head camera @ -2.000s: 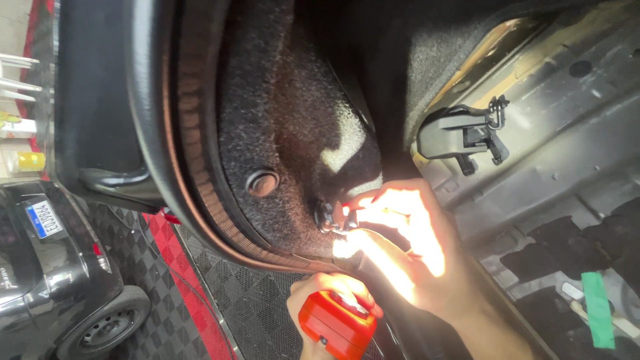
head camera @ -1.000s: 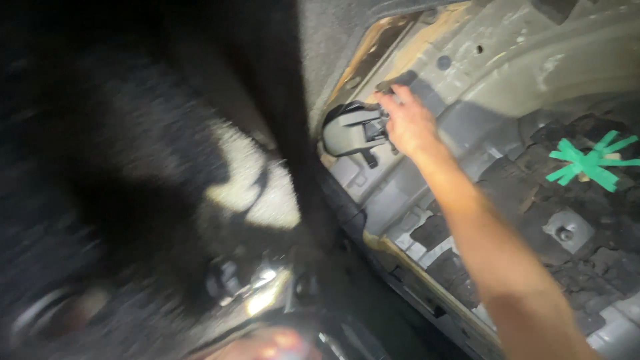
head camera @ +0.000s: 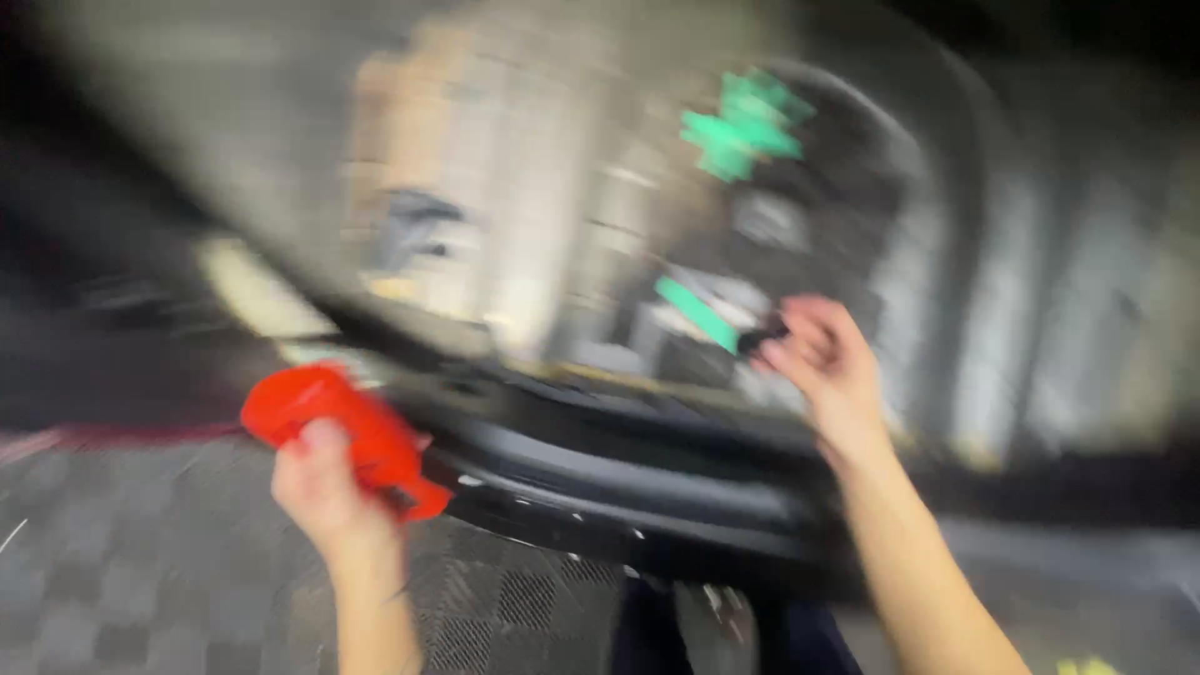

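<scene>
Motion blurs the head view. My left hand (head camera: pixel 323 483) grips a red plastic handheld object (head camera: pixel 333 422), its exact kind unclear, beside the black rear sill of a car's trunk (head camera: pixel 600 487). Over the open trunk floor, my right hand (head camera: pixel 820 375) pinches a small black part (head camera: pixel 761 337) between thumb and fingers. Just left of that part lies a strip of green tape (head camera: pixel 697 314) on the trunk floor. Crossed strips of green tape (head camera: pixel 745 127) are stuck farther in. A dark, blurred object (head camera: pixel 417 230) sits on the bare metal at the left of the trunk.
Dark trunk side trim (head camera: pixel 112 309) lies at the left. Below the sill is a grey textured tile floor (head camera: pixel 506 600) with a red edge strip (head camera: pixel 141 433). The wearer's dark-clothed legs (head camera: pixel 652 628) stand against the bumper.
My right hand was at the black bracket-like part one second ago and is now over the trunk floor with a small black piece. The view has swung strongly. The red object is fully in view again.
</scene>
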